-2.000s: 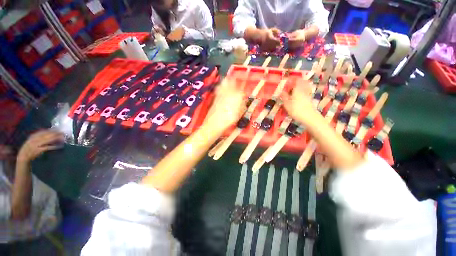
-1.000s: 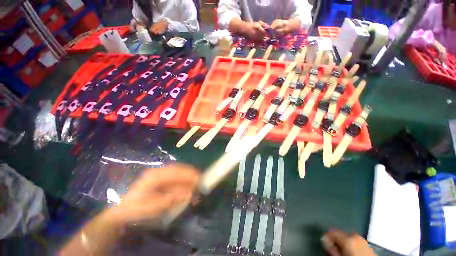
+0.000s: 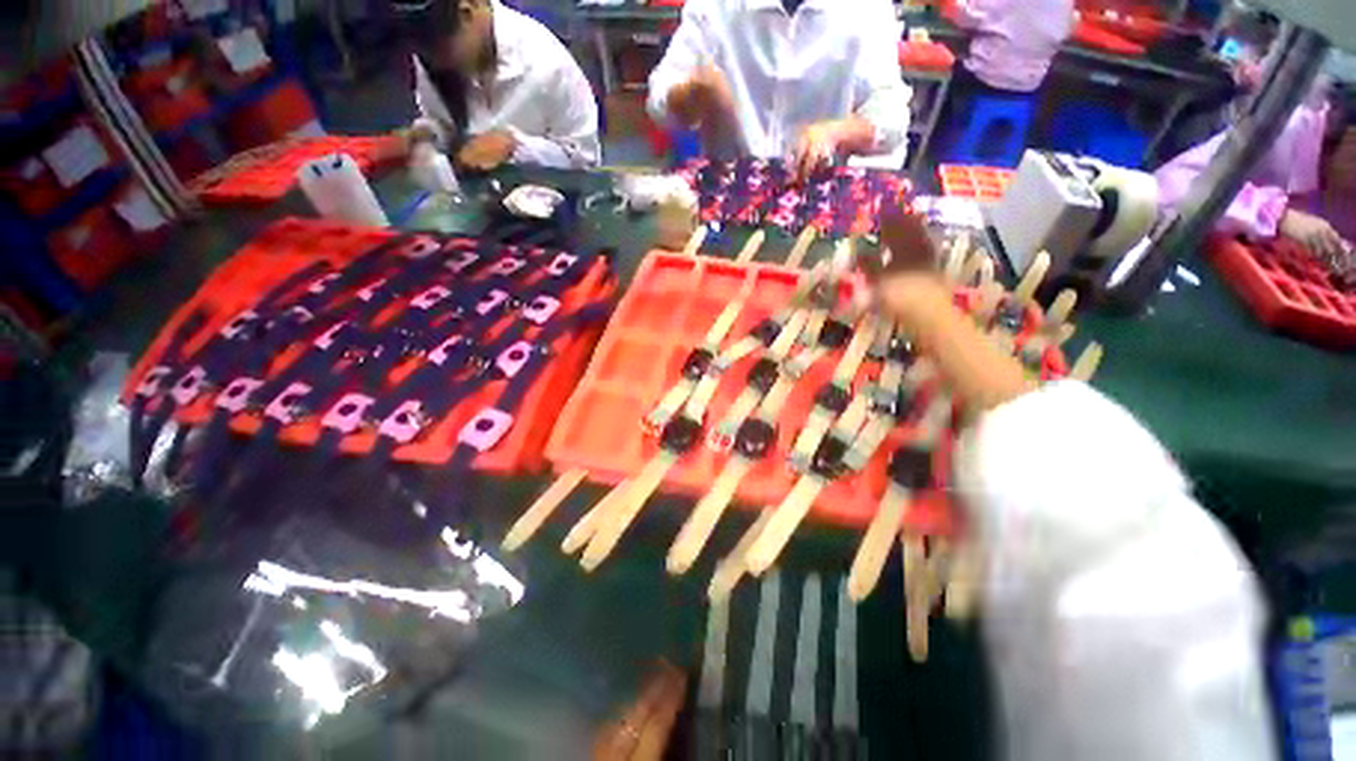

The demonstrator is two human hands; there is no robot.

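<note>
The red tray (image 3: 617, 357) lies in front of me with watches laid across it, beige strap undersides and dark square faces (image 3: 756, 436) showing. Its left compartments show bare. My right hand (image 3: 904, 268) reaches over the tray's back part, blurred; whether it grips a watch cannot be told. My left hand (image 3: 647, 720) is at the bottom edge, partly cut off; what it holds, if anything, is hidden. Several grey-green straps (image 3: 808, 654) lie side by side on the green bench below the tray, their dark faces cut by the bottom edge.
A left tray (image 3: 268, 253) holds navy-strapped watches with pink-white squares (image 3: 483, 428). Shiny clear plastic (image 3: 327, 654) lies in front of it. A white device (image 3: 1045, 208) stands behind at right. Blue box (image 3: 1316, 684) at far right. People in white (image 3: 513, 89) sit opposite.
My right hand has moved from the lower right up over the tray. My left hand, earlier with a blurred watch at centre-left, is now at the bottom edge. The view has tilted up.
</note>
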